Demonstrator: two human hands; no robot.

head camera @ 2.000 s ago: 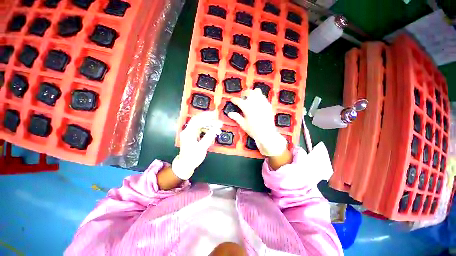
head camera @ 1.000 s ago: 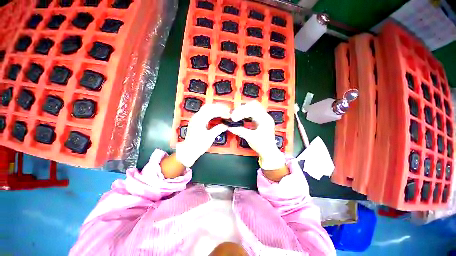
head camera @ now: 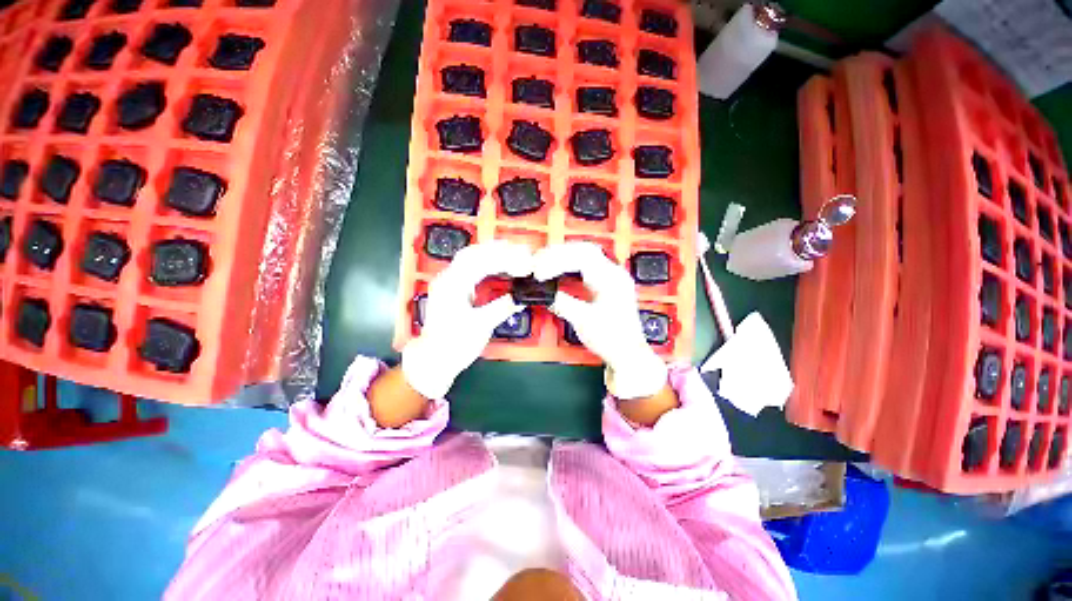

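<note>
A black module (head camera: 535,290) is held between my two white-gloved hands, above the near end of the orange-red foam tray (head camera: 408,282). My left hand (head camera: 461,317) grips its left side and my right hand (head camera: 600,315) grips its right side, fingertips over its edges. The tray lies on a dark green bench mat, with black modules in its square pockets. My hands cover some of the near pockets. Which face of the held module points up is unclear.
Foam tray stacks stand left (head camera: 235,305) and right (head camera: 917,294), with plastic wrap (head camera: 335,200) along the left one. Right of the tray are a brush (head camera: 714,288), a white cloth (head camera: 752,366), a solvent bottle (head camera: 770,249), a small clear-white piece (head camera: 730,225) and a second bottle (head camera: 738,53).
Two seconds ago the hands were apart over the tray, the right reaching to a module. Now both hold a module together. Since one second ago, it shows more clearly between the fingers.
</note>
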